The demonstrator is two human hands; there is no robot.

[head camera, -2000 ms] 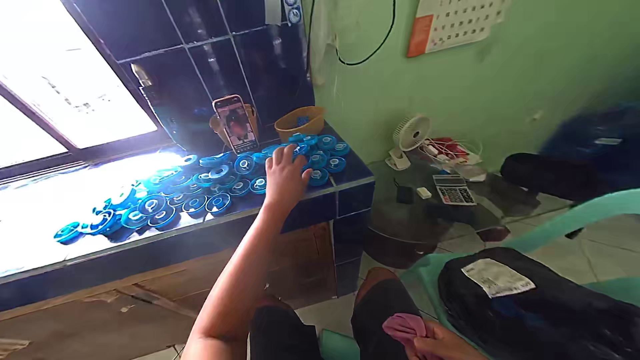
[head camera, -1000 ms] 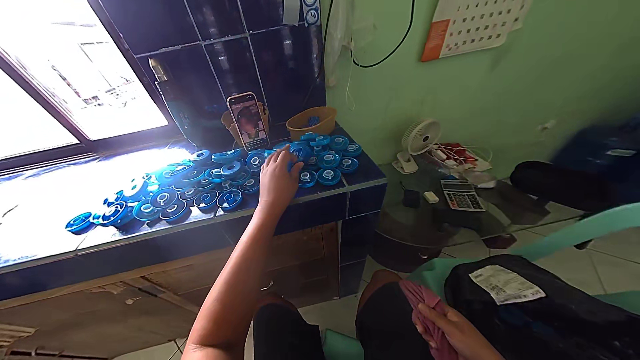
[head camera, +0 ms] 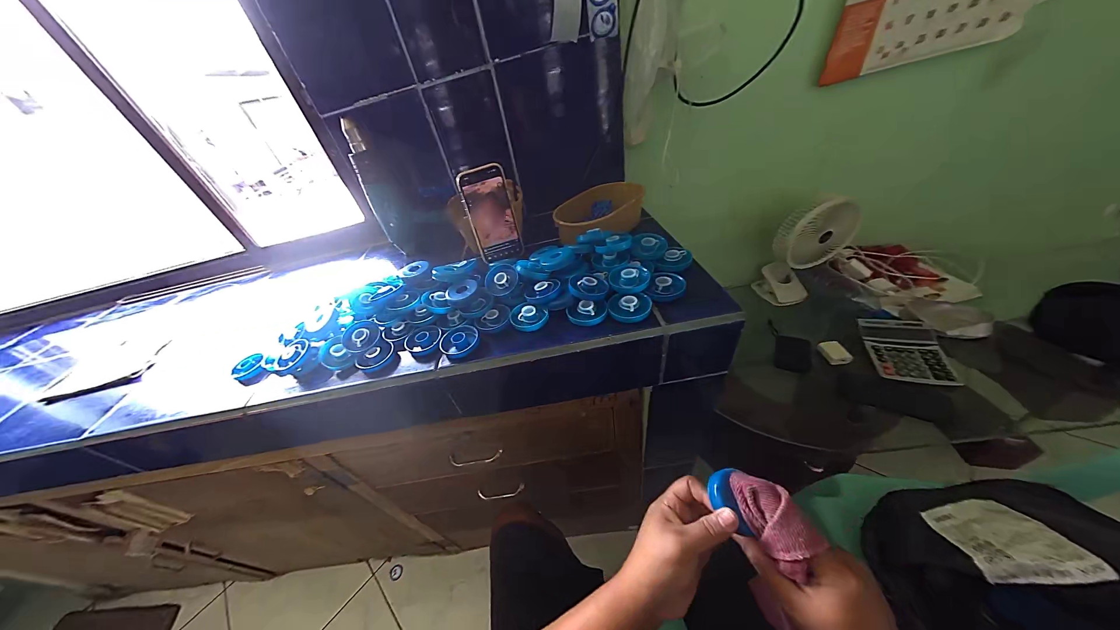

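Above my lap, my left hand (head camera: 687,534) grips a round blue plastic cap (head camera: 725,500) by its edge, between thumb and fingers. My right hand (head camera: 818,582) holds a pink cloth (head camera: 777,523), which is pressed against the cap's right side. Many similar blue caps (head camera: 529,317) with pale centres lie in a loose heap along the blue tiled counter (head camera: 560,367). Behind the heap a phone (head camera: 490,212) leans upright against a tan container, and a tan oval basket (head camera: 604,214) stands to its right with something blue inside.
On the dark glass table (head camera: 805,407) at right are a small white fan (head camera: 818,232), a calculator (head camera: 910,353), a small white item and cables. A black plastic bag (head camera: 910,560) with a printed paper lies on a green chair. Wooden drawers (head camera: 477,446) sit below the counter.
My left hand has moved from the heap on the counter down to my lap and now holds a blue cap against the pink cloth in my right hand.
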